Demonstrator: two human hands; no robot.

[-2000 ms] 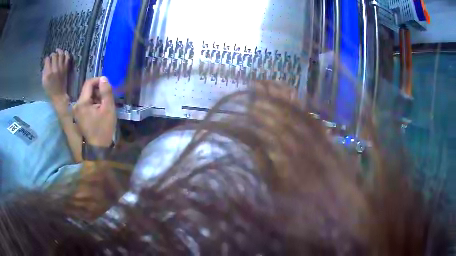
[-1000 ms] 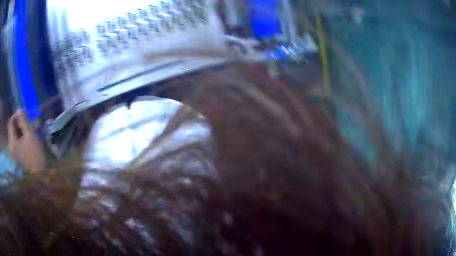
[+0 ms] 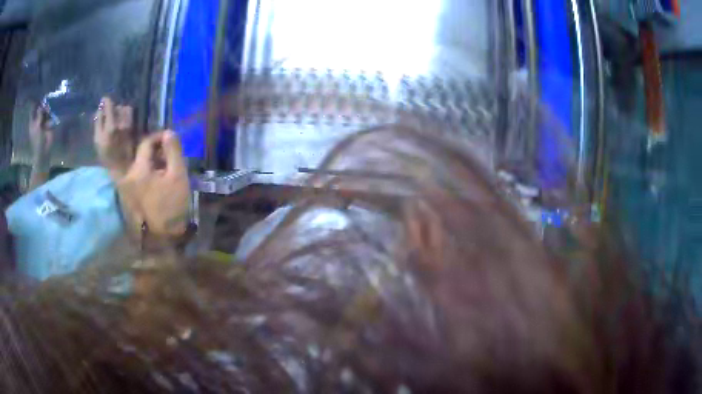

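Rows of small metal parts (image 3: pixel 454 96) lie across a silver work plate (image 3: pixel 281 146) with strong white glare. The rows are blurred and partly covered by hair. My left hand (image 3: pixel 162 188), with a dark wristband, is raised near the front end of the left blue belt. Its fingers are curled towards the thumb; blur hides whether anything small is between them. My right hand cannot be made out; hair fills the lower middle and right.
A blue conveyor belt (image 3: pixel 196 73) with metal rails runs left of the plate, another blue belt (image 3: pixel 556 69) at right. At far left are a coworker's light blue sleeve (image 3: pixel 65 219), two hands and a shiny strip over another plate. Green floor (image 3: pixel 681 169) shows at right.
The view swung right and came back. The coworker's hands now stand apart with a shiny strip near them. My left hand is again beside the left belt, its fingers still curled.
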